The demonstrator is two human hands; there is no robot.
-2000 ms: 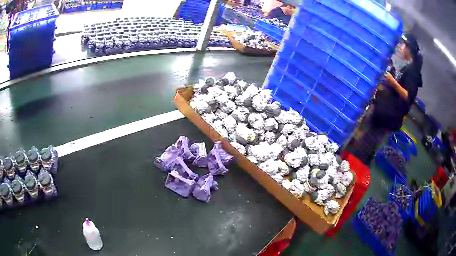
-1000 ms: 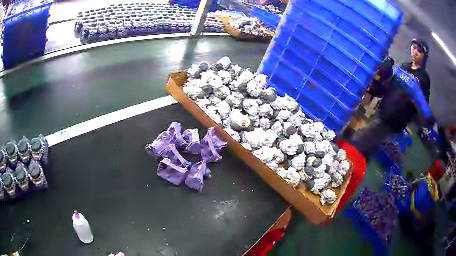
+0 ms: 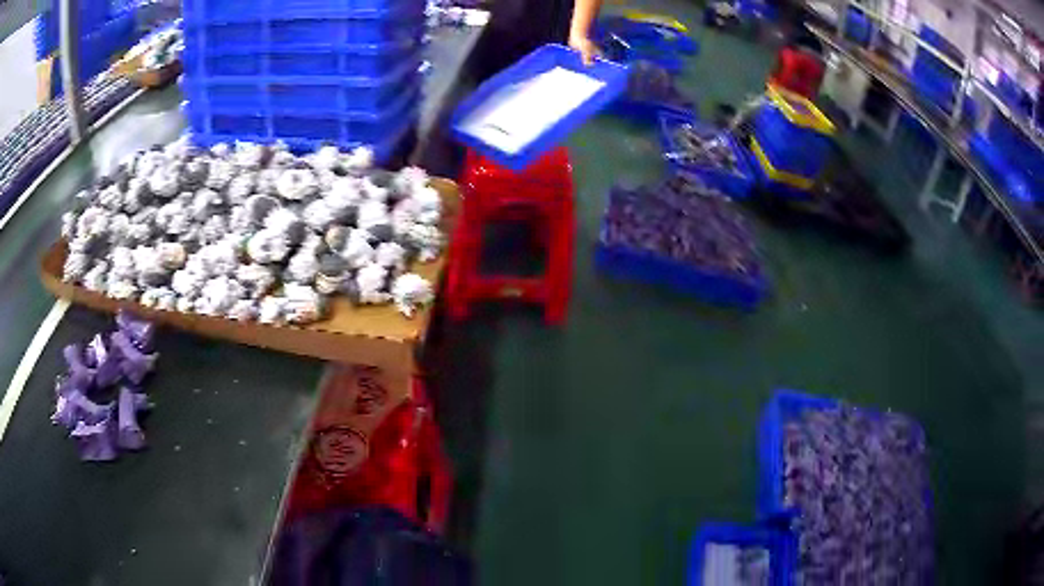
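Note:
Neither of my hands is in view. The carton tray (image 3: 378, 334) lies at the table's right edge, heaped with white-and-grey parts (image 3: 269, 229). Several purple parts (image 3: 109, 389) sit in a small loose heap on the dark table (image 3: 183, 492), just in front of the tray's left end. The glue bottle is not in view.
Stacked blue crates (image 3: 303, 80) stand behind the tray. Another person's hand (image 3: 585, 46) touches a blue crate (image 3: 521, 149) above a red stool (image 3: 515, 235). Crates of purple parts (image 3: 683, 235) stand on the green floor. Another red stool (image 3: 424, 458) is beside the table.
The view has swung to the right, so the tray and purple parts appear farther left. The glue bottle and figurine rows have left the picture. The other person's blue crate has come into view.

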